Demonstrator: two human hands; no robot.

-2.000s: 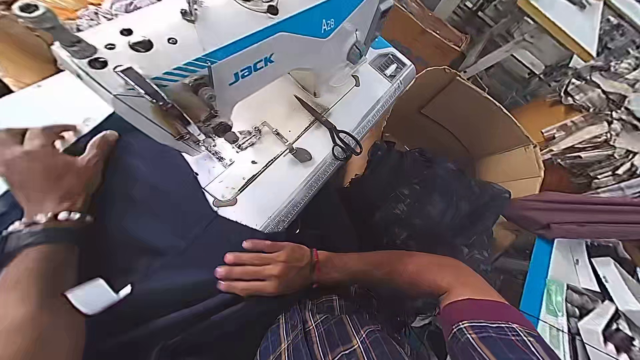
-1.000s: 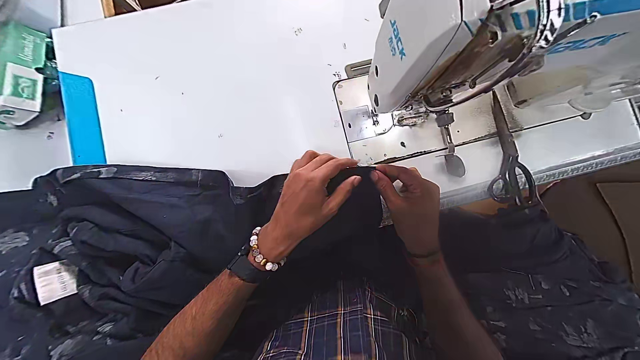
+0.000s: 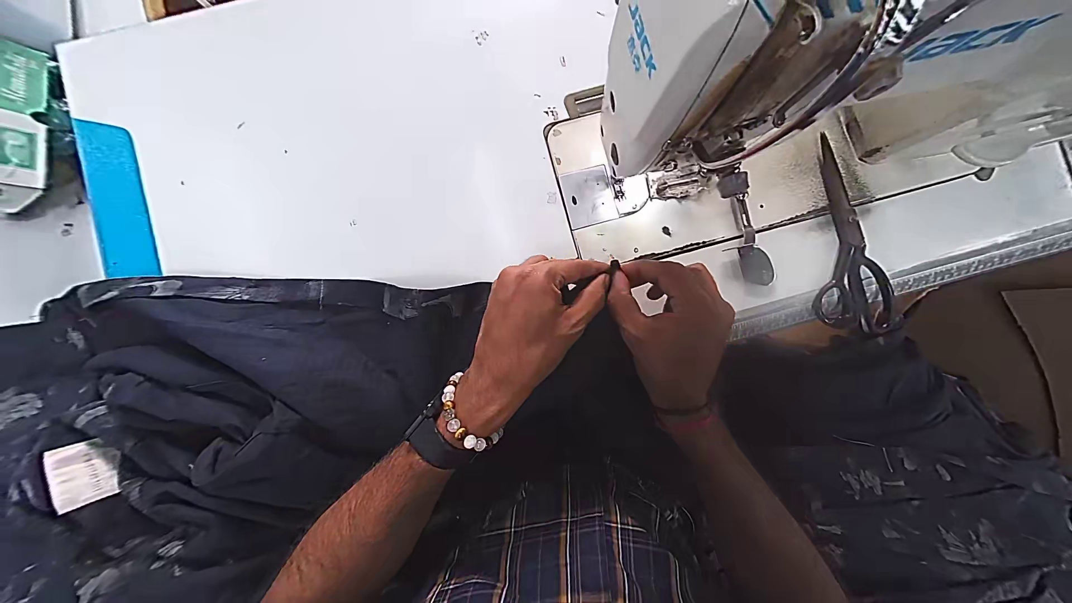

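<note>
Dark navy patterned fabric [image 3: 335,360] lies across my lap and along the table's front edge, with a white label [image 3: 82,476] at its left. My left hand [image 3: 536,327], with a beaded bracelet and a black band at the wrist, pinches the fabric's edge between thumb and fingers. Close against it, my right hand [image 3: 674,327] pinches the same edge. Both sets of fingertips meet just in front of the needle plate of a Jack sewing machine [image 3: 670,84]. The needle area [image 3: 624,193] is lit, and no fabric lies under it.
Black-handled scissors [image 3: 850,243] lie on the machine bed at the right, blades pointing away. A white table [image 3: 335,151] with small lint bits extends left, with a blue strip [image 3: 119,197] at its end. Green and white boxes [image 3: 21,109] stand beyond. Brown cardboard [image 3: 988,352] is at the right.
Two seconds ago my hands lay apart on the fabric; a second ago they were together at its edge, as now. The view has swung markedly since the earliest frame.
</note>
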